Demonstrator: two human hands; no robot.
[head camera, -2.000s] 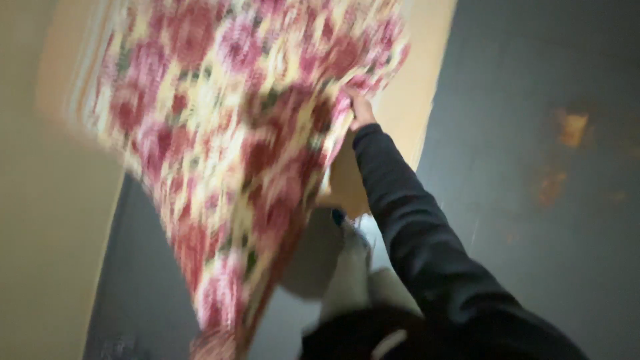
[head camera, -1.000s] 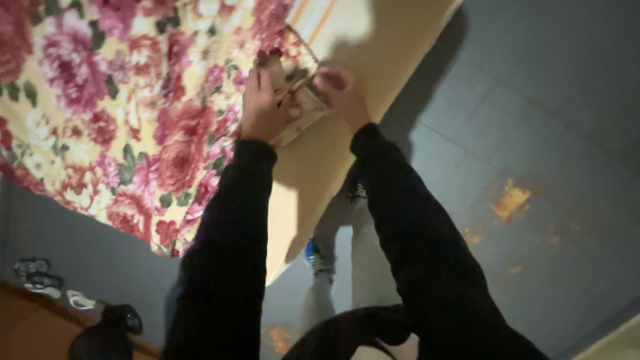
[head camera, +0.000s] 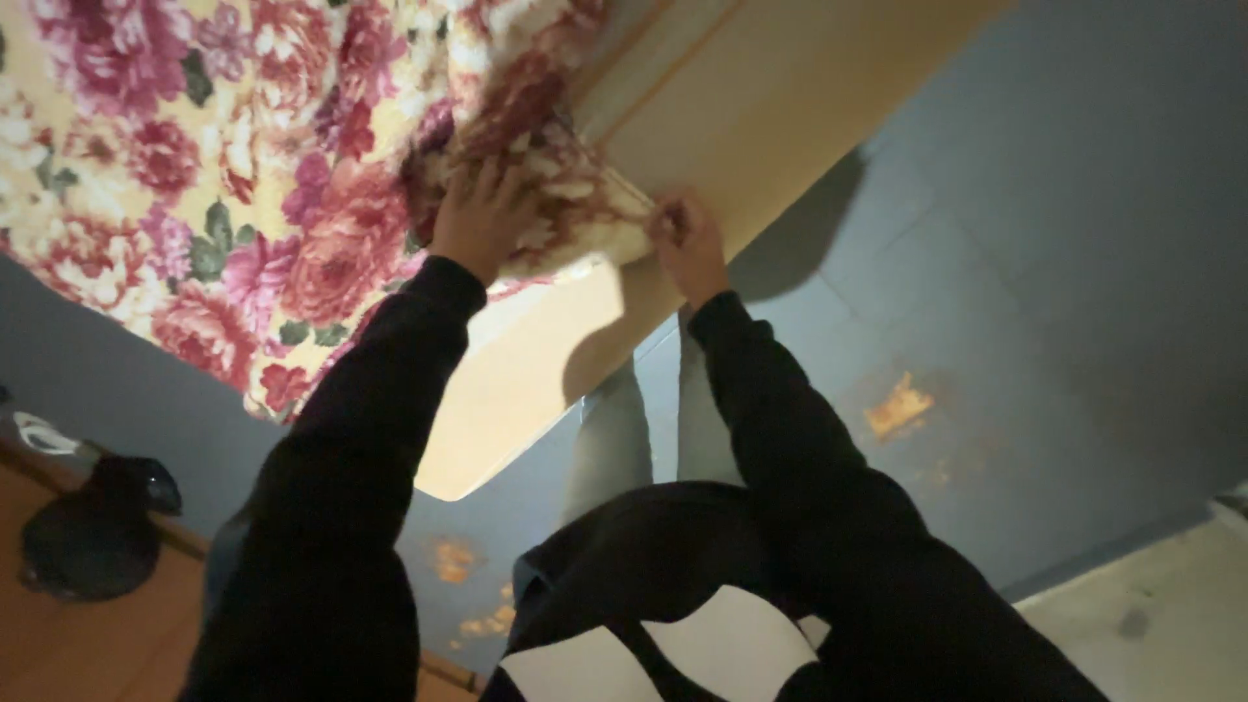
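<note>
A floral-print cloth in pink, red and cream (head camera: 322, 224) lies over a pale yellow board-like surface (head camera: 526, 361) and hangs past its lower left edge. My left hand (head camera: 487, 214) rests palm down with fingers spread on a folded part of the cloth. To the right, my right hand (head camera: 690, 244) has its fingers closed on the cloth's pointed corner, near the surface's right edge. Orange stripes run along the surface above that corner.
Grey floor (head camera: 975, 292) with worn orange patches (head camera: 899, 407) lies to the right. At the lower left are a dark rounded object (head camera: 93, 536), a white looped thing (head camera: 46, 434) and a brown wooden surface (head camera: 58, 634). My legs stand against the pale surface's edge.
Both hands were close together at the cloth's corner a second ago; now they are apart, the left flat on the cloth. Earlier still, the cloth was lifted, with my right hand at its edge.
</note>
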